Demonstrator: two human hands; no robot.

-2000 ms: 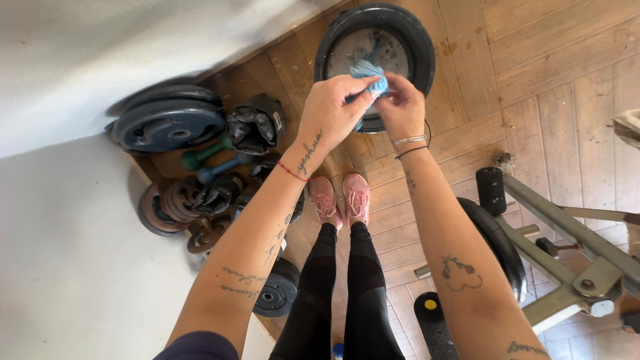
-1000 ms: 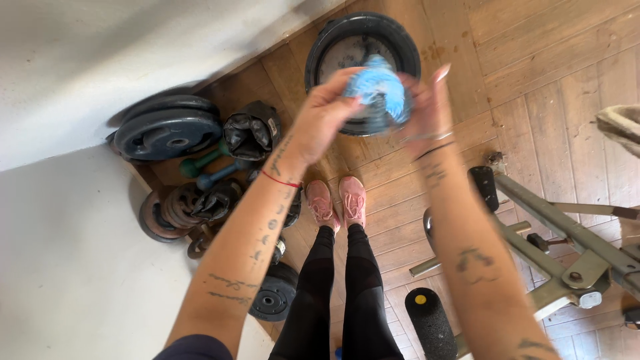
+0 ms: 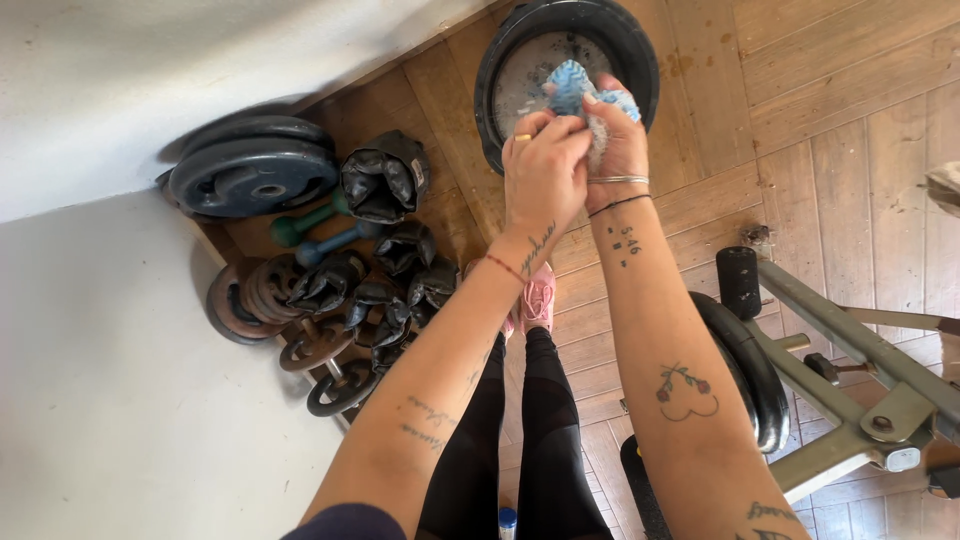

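Observation:
A blue and white cloth [image 3: 568, 86], bunched and partly covered in suds, is between my two hands. My left hand [image 3: 547, 154] presses its fingers against the cloth's lower part. My right hand [image 3: 619, 142] is closed around the cloth, its thumb on top and part of the cloth sticking out past the fingers. Both hands are over the near side of a round black bucket [image 3: 489, 97], which stands on the wooden floor and holds cloudy, sudsy water [image 3: 521, 75]. My fingers hide part of the cloth.
Large weight plates [image 3: 255, 176], green and blue dumbbells [image 3: 337, 241], black ankle weights [image 3: 386, 176] and smaller plates lie by the wall at left. A metal exercise machine frame [image 3: 825, 375] with a black plate stands at right. Pink shoes [image 3: 538, 300] are below my hands.
The cloth was bunched small between my fingertips, then spread out more a second ago. Now it is gathered again, with my hands close together.

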